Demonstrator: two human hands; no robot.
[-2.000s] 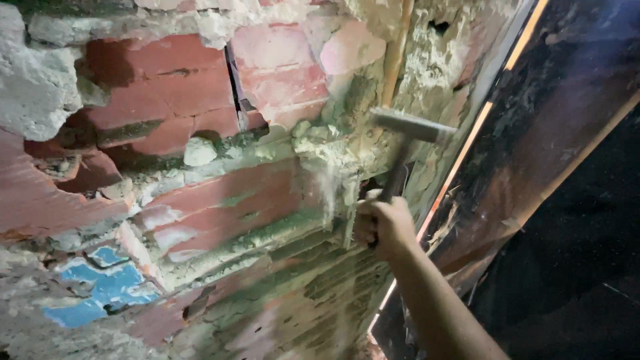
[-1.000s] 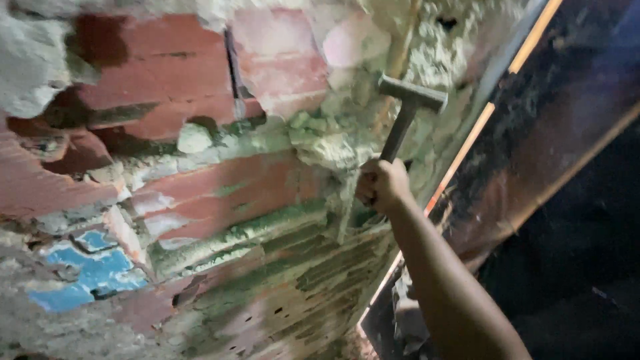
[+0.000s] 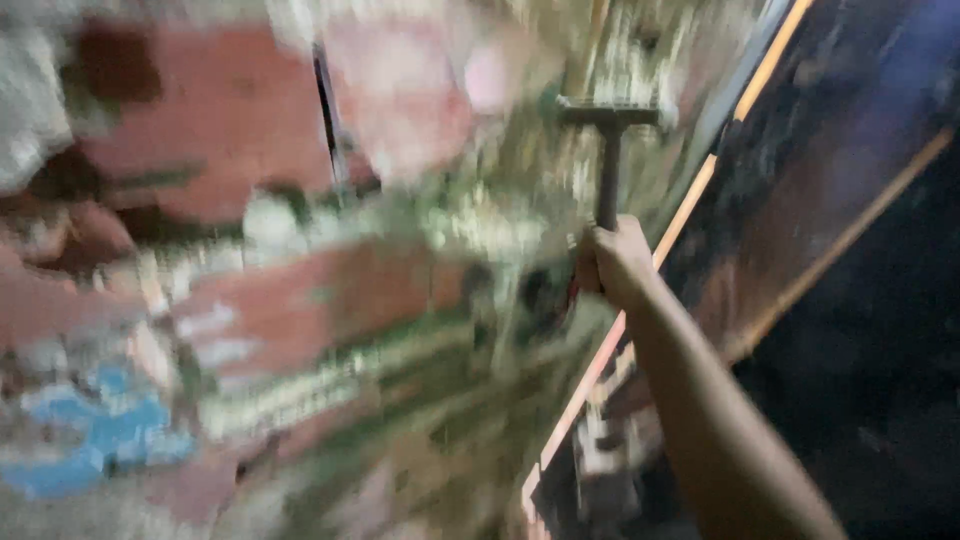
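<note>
My right hand (image 3: 616, 259) is closed around the handle of a hammer (image 3: 611, 161), whose double-ended head points across the top of the upright handle. The hammer head is in front of the rough, mortar-covered right part of a brick wall (image 3: 247, 307); blur hides whether it touches. Left of the hand, red hollow clay bricks (image 3: 225, 112) show through broken plaster, with a dark narrow gap between two of them. A dark hollow (image 3: 544, 296) in the wall lies just left of and below the fist. My left hand is out of view.
A patch of blue paint (image 3: 105, 431) marks the wall at lower left. A thin, light orange strip (image 3: 686, 210) runs diagonally along the wall's right edge. Beyond it are dark surfaces with a slanting brown strip (image 3: 840, 247). A pale object (image 3: 600, 442) sits below the forearm.
The hammer has gone from slanted to nearly upright in my right hand, and the hand is farther right against the wall, close to the orange strip. The picture is now more blurred.
</note>
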